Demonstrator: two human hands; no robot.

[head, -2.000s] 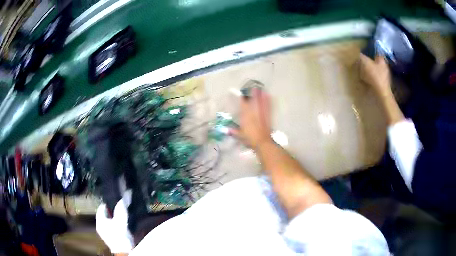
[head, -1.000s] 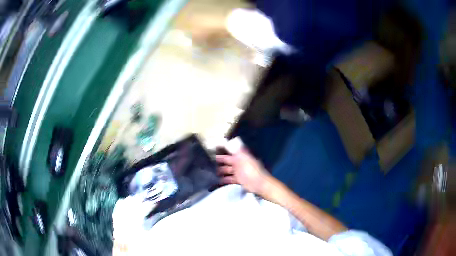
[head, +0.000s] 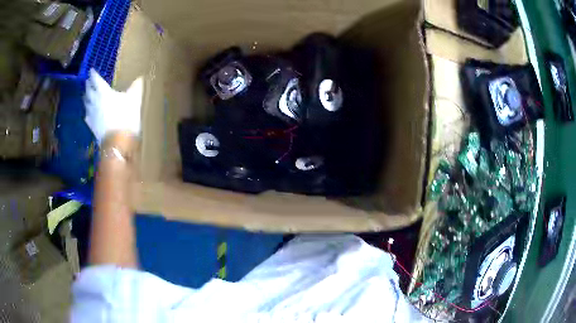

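A large open cardboard carton (head: 278, 211) fills the middle of the view. It holds several black speaker housings (head: 252, 117) with round silver-grey drivers, and thin red wires lie across them. My left hand (head: 115, 108), in a white glove, is at the carton's left side with its fingers spread and nothing held; whether it touches the carton is unclear. My right hand is not in view. At the bottom right, a dark part with red wires (head: 399, 262) shows beside my clothing, partly hidden.
At right, a bench bears a pile of green circuit boards (head: 470, 202) and black speaker housings (head: 505, 101). The green conveyor belt (head: 565, 170) runs beyond it with more housings. At left are a blue crate (head: 104, 41), stacked cartons (head: 60, 31) and blue floor (head: 183, 249).
The view has swung from the bench and conveyor to the open carton. My left hand now shows spread beside it. My right hand, seen earlier at a black housing, has left the view.
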